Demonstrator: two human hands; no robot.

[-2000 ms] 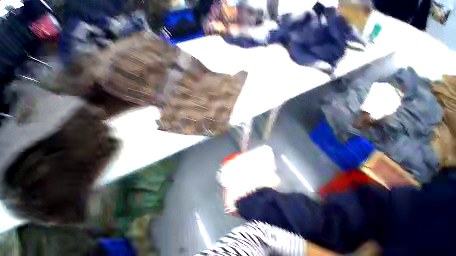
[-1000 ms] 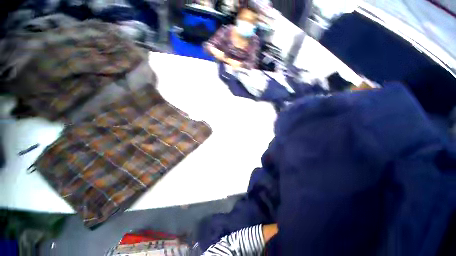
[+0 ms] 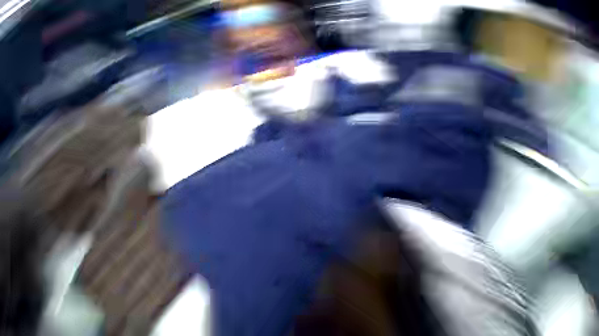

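The picture is strongly blurred. A large navy garment pile [image 3: 282,210] fills the middle, over the white table [image 3: 203,131]. A pale striped sleeve [image 3: 466,269] comes up from the lower right and its upper end meets the navy cloth. My right hand cannot be made out there. A dark brown blurred patch lies between the sleeve and the navy cloth, and I cannot tell what it is. My left hand is not seen. A brown plaid garment piece [image 3: 131,262] lies at the left of the navy cloth.
A brown-grey garment pile [image 3: 72,164] is at the left. A blurred person [image 3: 263,39] is across the table, with white cloth [image 3: 295,95] in front. More navy cloth [image 3: 446,79] lies behind the pile. A tan object [image 3: 522,46] is at the upper right.
The navy pile has shifted from the right to the middle of the view and now covers much of the table. The plaid piece appears farther left. The striped sleeve now shows at the lower right.
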